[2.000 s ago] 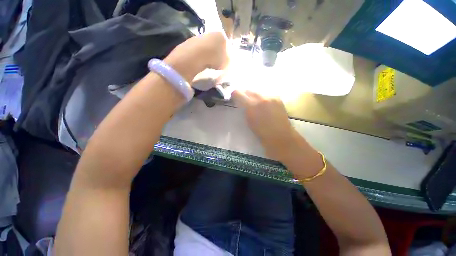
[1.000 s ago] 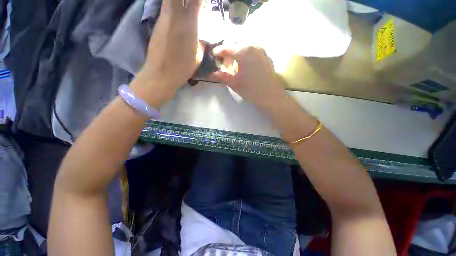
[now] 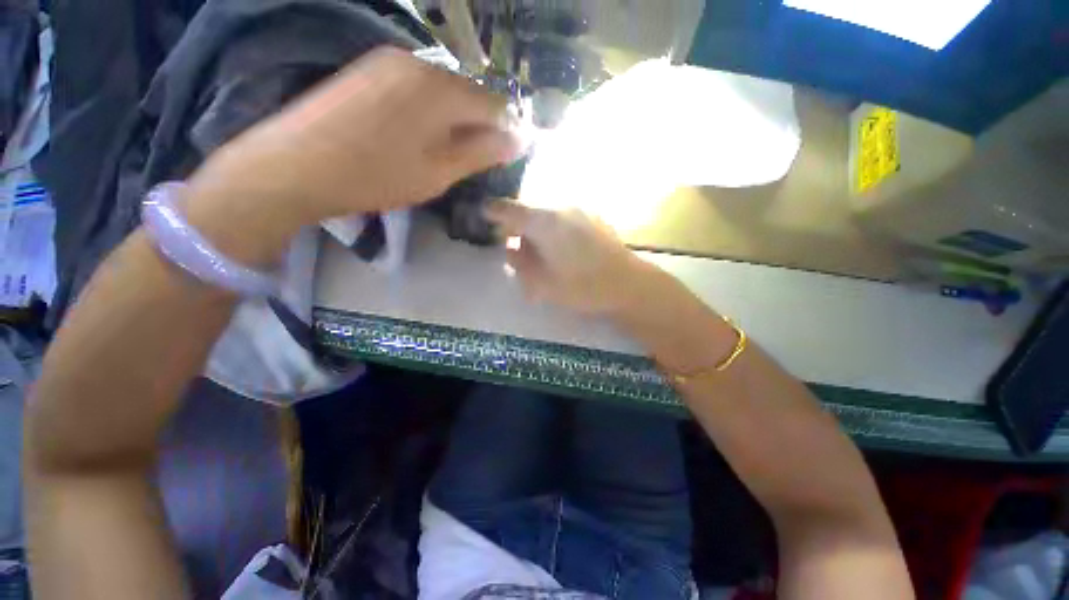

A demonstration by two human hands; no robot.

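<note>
A grey and black garment piece (image 3: 252, 59) lies bunched left of the needle, with a light grey part (image 3: 276, 352) hanging over the table's front edge. My left hand (image 3: 387, 135), blurred, is over the cloth with its fingertips at the needle area (image 3: 524, 103), where lamp glare hides the detail. My right hand (image 3: 574, 260) has its fingertips at a dark cloth end (image 3: 475, 209) in front of the needle and pinches it. A white rounded piece (image 3: 739, 129) lies right of the needle.
The sewing machine's teal panel (image 3: 856, 53) with a glowing screen (image 3: 897, 14) is at the upper right. A blue item (image 3: 985, 293) and a black phone-like slab (image 3: 1034, 381) lie at the table's right end. The green marked table edge (image 3: 492, 354) runs across the front. Printed packs (image 3: 29, 246) are far left.
My left hand has moved from upright beside the cloth to lying across it near the needle. The light grey cloth has come forward over the edge. The view has shifted.
</note>
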